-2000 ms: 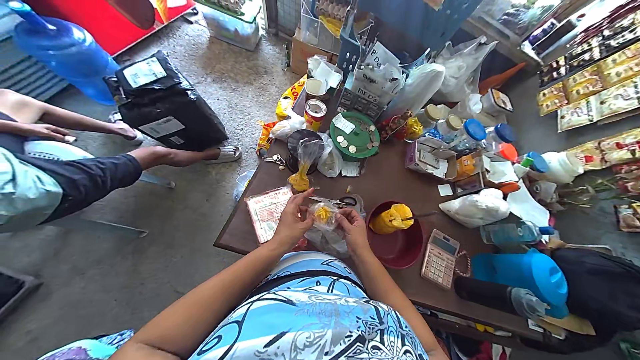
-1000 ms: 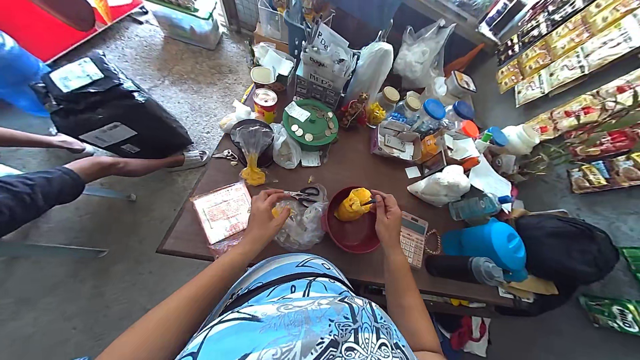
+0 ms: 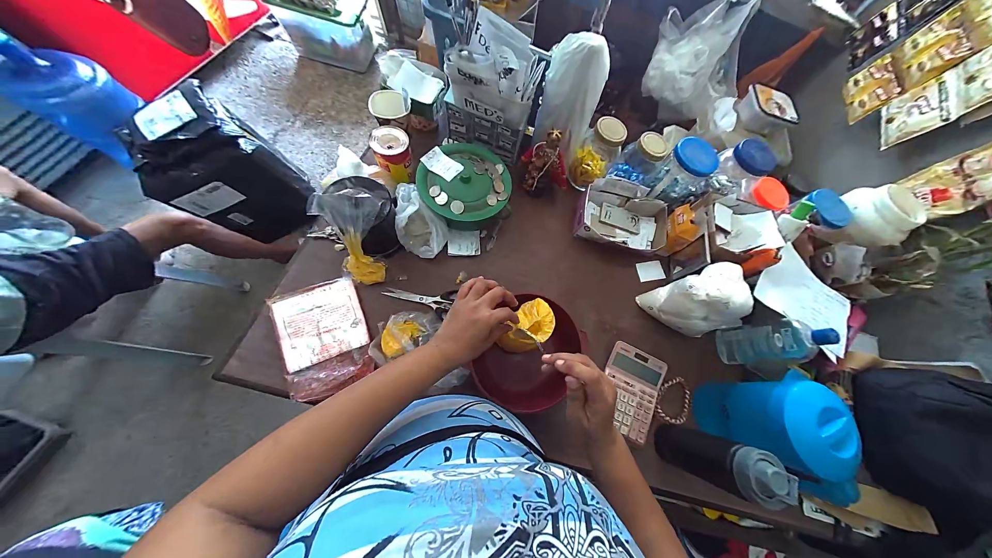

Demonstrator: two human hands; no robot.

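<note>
A dark red plastic bowl [image 3: 518,381] sits at the table's front edge, with an opened bag of yellow paste or powder [image 3: 535,319] in it. My left hand [image 3: 479,316] grips the rim of this bag. In my right hand [image 3: 575,375] is the handle of a thin metal spoon [image 3: 530,335], whose tip reaches to the bag. Left of the bowl lies a clear plastic bag with yellow contents [image 3: 401,336]. Scissors [image 3: 417,297] lie just behind it, partly hidden by my left hand. A knotted clear bag with yellow contents [image 3: 363,265] stands farther left.
A wrapped pack [image 3: 319,322] lies at the left edge. Behind are a green lid with coins [image 3: 465,186], a can [image 3: 390,153] and lidded jars [image 3: 694,158]. Right of the bowl are a pink calculator [image 3: 637,387] and a blue pitcher [image 3: 783,418]. A seated person's arm [image 3: 77,271] is at left.
My left hand has moved right, from the clear bag to the yellow bag in the bowl. My right hand, at the clear bag two seconds ago, has gone to the spoon at the bowl.
</note>
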